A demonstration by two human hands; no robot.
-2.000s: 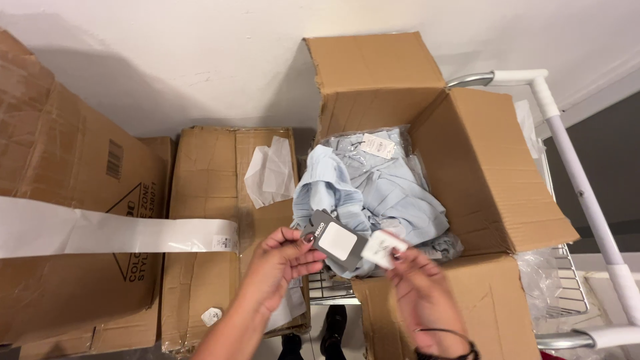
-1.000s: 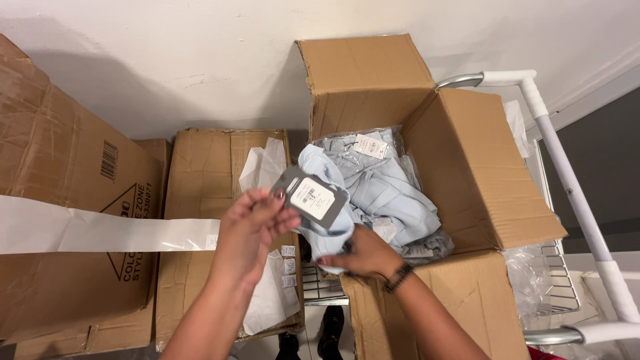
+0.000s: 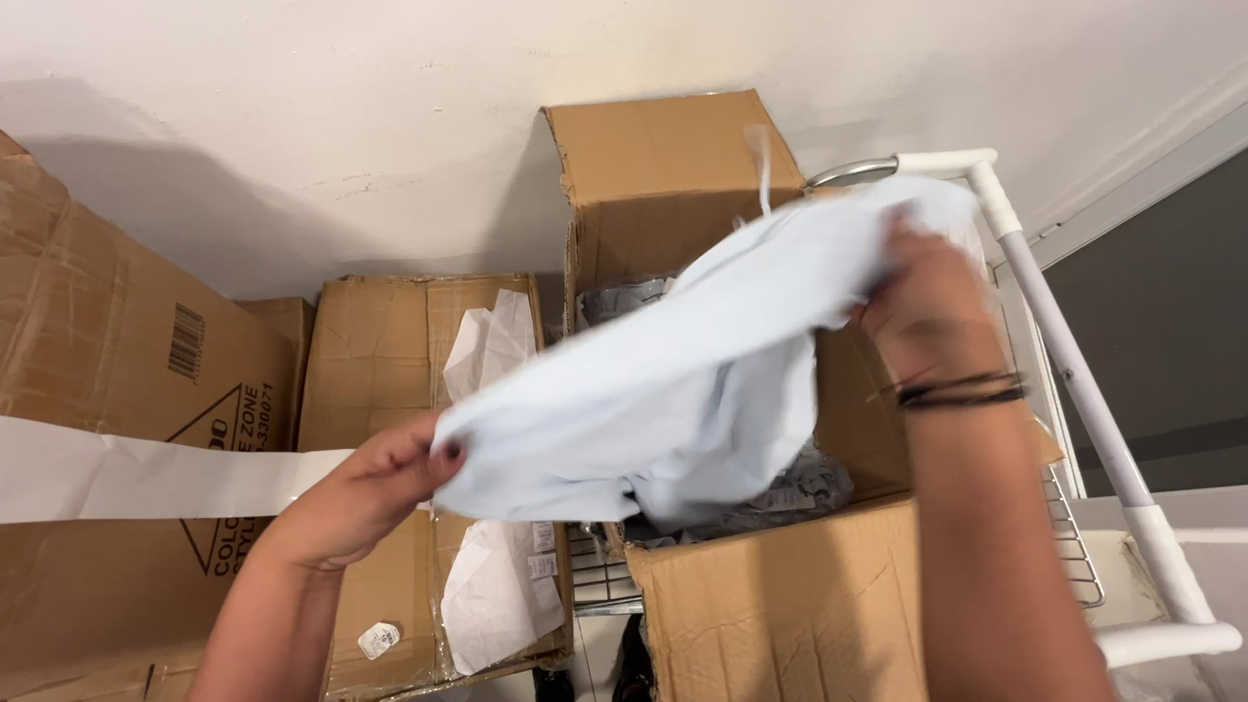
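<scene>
A light blue cloth garment [image 3: 663, 390] is stretched between my two hands over an open cardboard box [image 3: 780, 604], blurred by motion. My left hand [image 3: 361, 487] pinches its lower left end between thumb and fingers. Higher up, my right hand [image 3: 926, 302], with dark bands at the wrist, grips the other end. Inside the box, partly hidden by the garment, lie greyish-blue clothes in clear plastic [image 3: 809, 487]. A white strip, blurred, shows above the garment near the back flap.
Closed cardboard boxes stand at the left [image 3: 97, 341] and beside the open one [image 3: 370, 341]. White paper [image 3: 502, 595], small printed labels [image 3: 542, 565] and a white tag [image 3: 379, 640] lie there. A long white paper strip [image 3: 175, 478] crosses the left box. A white-framed wire cart [image 3: 1072, 370] stands right.
The grey tag that my left hand held is no longer visible. The light blue garment has been lifted from the box area and spread out, with my right hand now raised at the right.
</scene>
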